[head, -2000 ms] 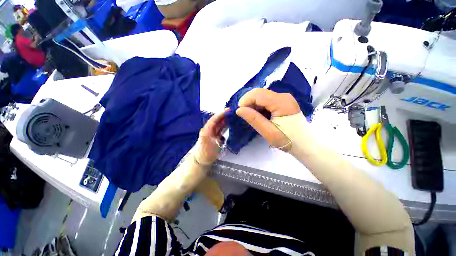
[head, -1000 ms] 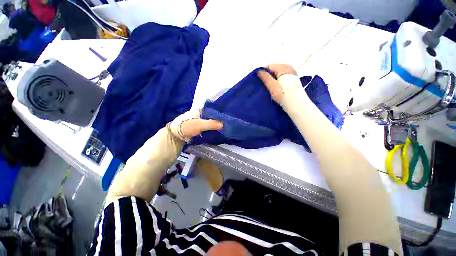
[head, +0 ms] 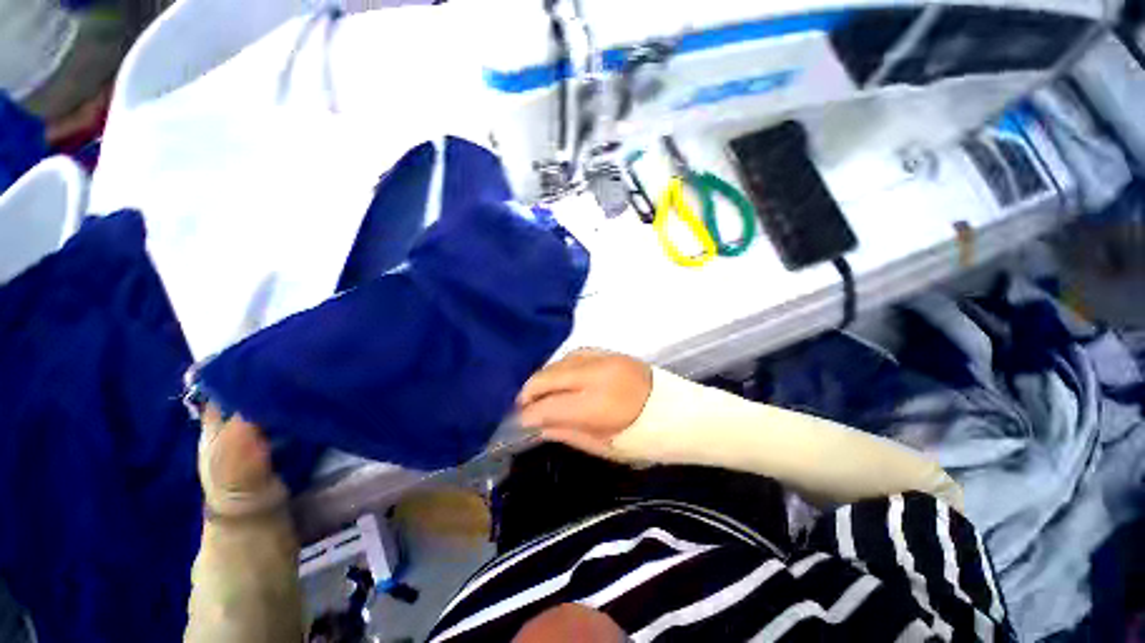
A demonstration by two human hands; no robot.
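Observation:
A navy garment piece point(head: 414, 327) lies spread over the table in front of me, its front part at the table edge. A pale line runs on its upper part. My left hand point(head: 235, 455) is at its left corner, with the fingertips hidden by the cloth; it holds the cloth there. My right hand point(head: 585, 399) is at its lower right edge, fingertips against the cloth; whether they grip it is unclear. No tool shows in either hand.
The sewing machine point(head: 741, 86) stands behind. Yellow-and-green scissors point(head: 703, 220) and a smartphone point(head: 791, 192) with a cord lie right of the cloth. A second navy piece point(head: 94, 415) is at the left. A grey-blue cloth pile point(head: 992, 402) is at the right, beyond the table's front edge.
The view has swung right. The navy piece is now spread wider. My left hand has moved to its left corner, and my right hand has come down from its top edge to its lower right edge.

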